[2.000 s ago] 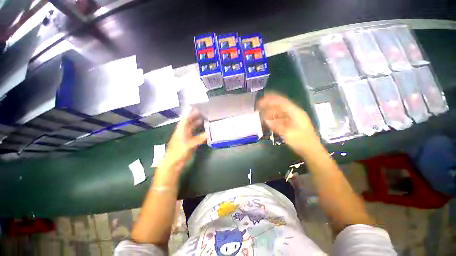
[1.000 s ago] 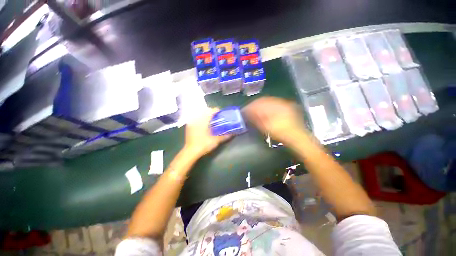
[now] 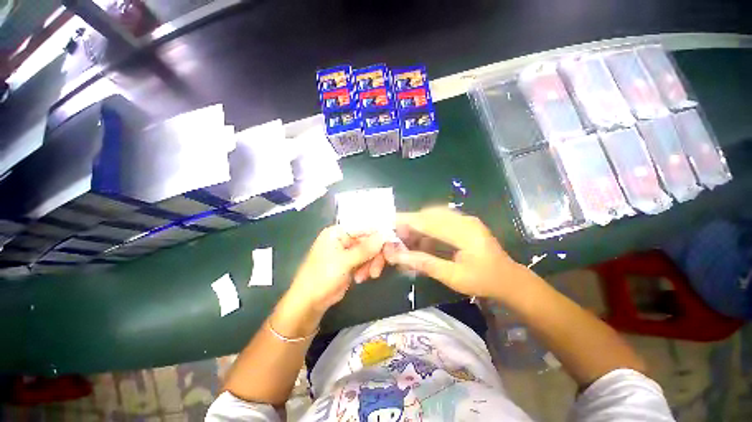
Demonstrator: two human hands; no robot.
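A carton [image 3: 365, 208] shows its overexposed white side upward, in front of me over the green bench. My left hand [image 3: 334, 265] holds its near end from the left. My right hand [image 3: 449, 247] has its fingertips together at the same near edge, touching my left fingers. Whether the right fingers grip the carton or a small white piece at its edge is too blurred to tell. Blue retail boxes [image 3: 377, 111] stand in rows beyond. The clear plastic tray [image 3: 540, 191] at the right holds pale bagged products [image 3: 595, 180]; its two leftmost pockets look dark and without bags.
A long leaning stack of open cartons [image 3: 177, 157] lies at the left. Loose paper slips [image 3: 261, 267] lie left of my hands. Small scraps [image 3: 458, 194] lie on the bench. The black conveyor belt [image 3: 495, 33] runs beyond. A red stool [image 3: 660, 301] is at lower right.
Both hands have come together nearer me. The carton's blue face showed earlier; a white side shows now. The white slip in the tray's near-left pocket is gone. Blue scraps now show beyond my right hand.
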